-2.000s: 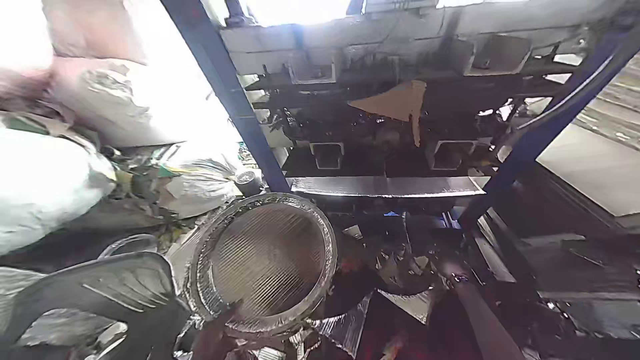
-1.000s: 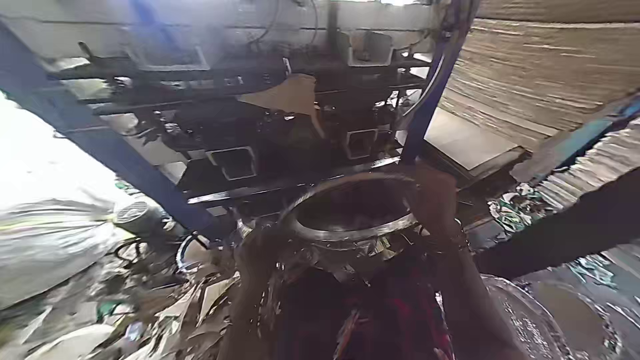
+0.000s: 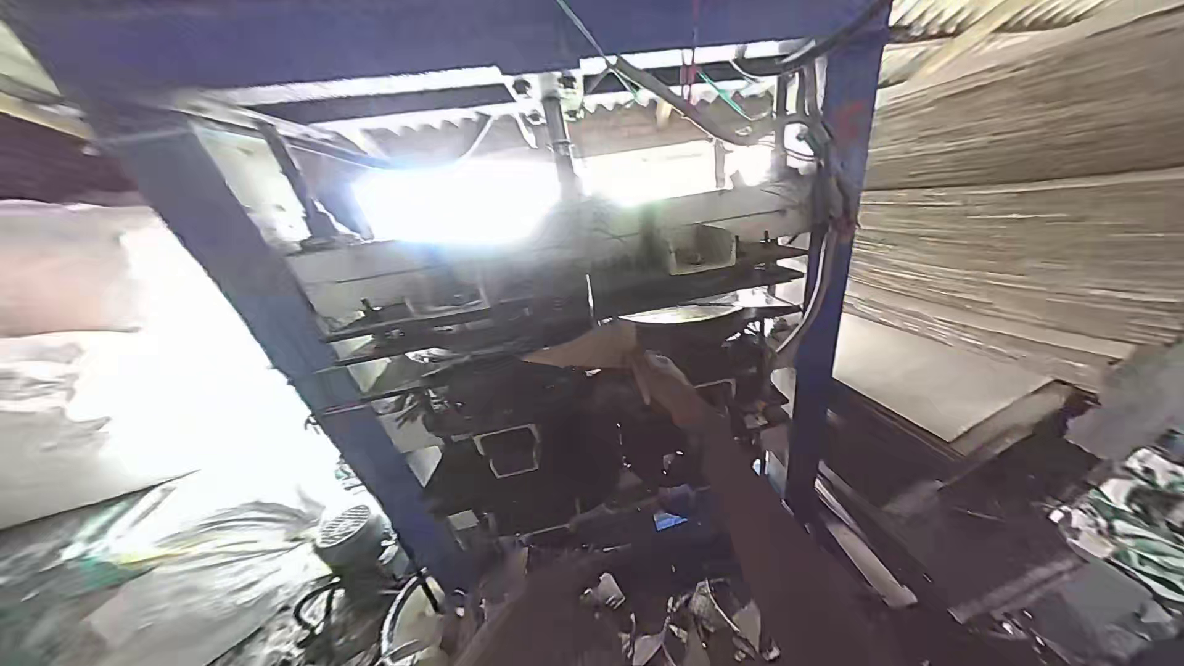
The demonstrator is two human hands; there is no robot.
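Note:
My right hand (image 3: 664,375) reaches into the middle of a blue-framed press (image 3: 823,305), its fingers closed at the right end of a pointed brown sheet piece (image 3: 583,350), perhaps cardboard. Above and to the right of that hand, a shiny rounded edge (image 3: 684,313) shows between two dark plates of the press. A dark, blurred shape at the bottom middle looks like my left arm; the left hand itself cannot be made out. Below my right arm lie several pale scraps (image 3: 721,615).
Tall stacks of brown sheets (image 3: 1017,203) stand to the right, above a pale flat board (image 3: 943,375). A finned motor-like part (image 3: 347,532) and large pale sacks (image 3: 55,416) are at left. Green and white strips (image 3: 1133,527) lie at lower right.
One second ago both hands held a round, shiny-rimmed piece before the press; my right hand is now off it and at the brown sheet piece. The view has tilted up.

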